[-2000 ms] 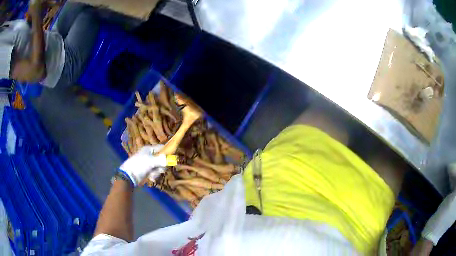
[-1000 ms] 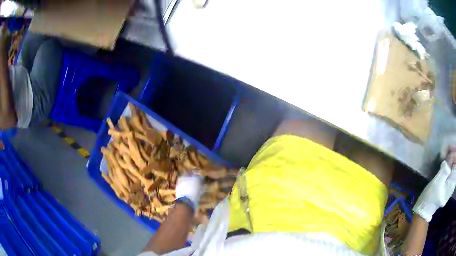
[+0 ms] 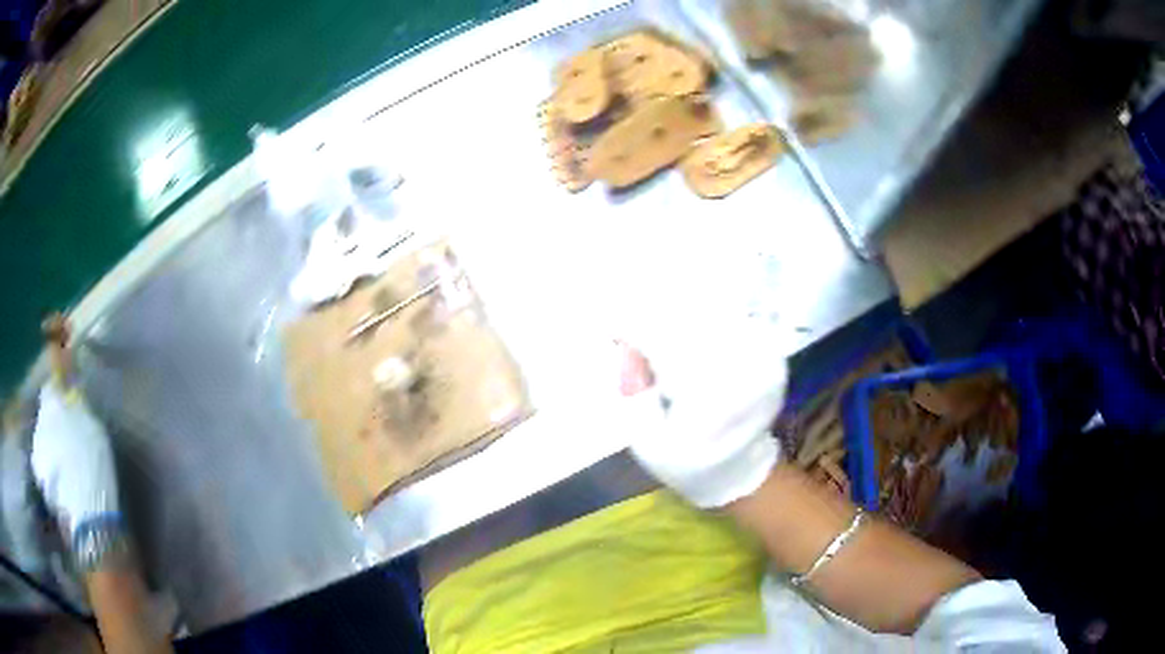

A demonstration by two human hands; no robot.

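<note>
My left hand (image 3: pixel 77 460), in a white glove with a blue cuff, is at the far left over the metal bench. A small brown tip shows at its top; I cannot tell whether this is a fingertip or a held part. My right hand (image 3: pixel 709 415), in a white glove with a bare fingertip, is blurred by glare at the bench's front edge; nothing clear shows in it. Several tan sandal soles (image 3: pixel 645 138) lie piled on the bench beyond it. The cardboard mat (image 3: pixel 335 415) bears dark spots, a whitish blob (image 3: pixel 394 372) and a thin stick (image 3: pixel 396 312).
A crumpled white rag (image 3: pixel 335 265) lies behind the mat. A green conveyor belt (image 3: pixel 243 77) runs behind the bench. Blue crates (image 3: pixel 862 441) with tan parts stand at the right. A person's patterned clothing (image 3: pixel 1124 243) shows at the right edge. The yellow apron (image 3: pixel 601 581) covers my lap.
The view has swung right, from the crate of legs to the bench. My left hand has left the crate and is now over the bench. The pile of soles has come into view.
</note>
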